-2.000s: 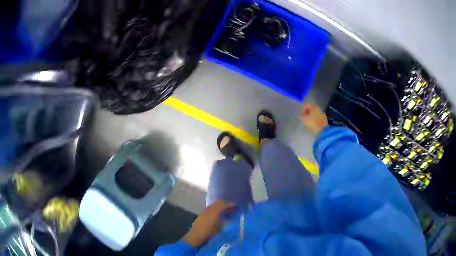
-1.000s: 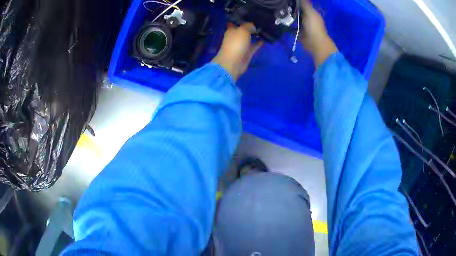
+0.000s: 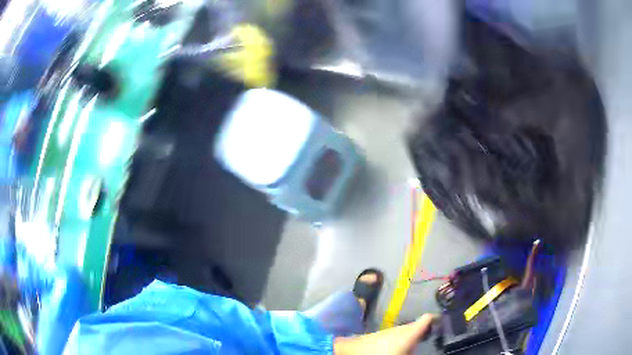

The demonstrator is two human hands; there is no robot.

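Note:
A black projector optical engine housing [image 3: 488,305] is at the lower right, with an orange-yellow strip, a pale cable and a thin red lead with a small white plug. My left hand [image 3: 395,338] is at its left side and grips it, the fingertips partly hidden. A narrow brown shape at the housing's far right edge may be a finger of my right hand; the rest of that hand is not visible. The view is blurred.
A pale blue stool [image 3: 267,139] stands on the floor ahead. A black plastic bag [image 3: 513,152] is at the right, with part of a blue bin [image 3: 552,295] below it. The green-topped bench [image 3: 104,145] runs along the left, blurred. A sandal is beside the yellow floor line.
The housing has come up out of the blue bin and is held near my body. My view has swung left, from the bin to the stool and bench.

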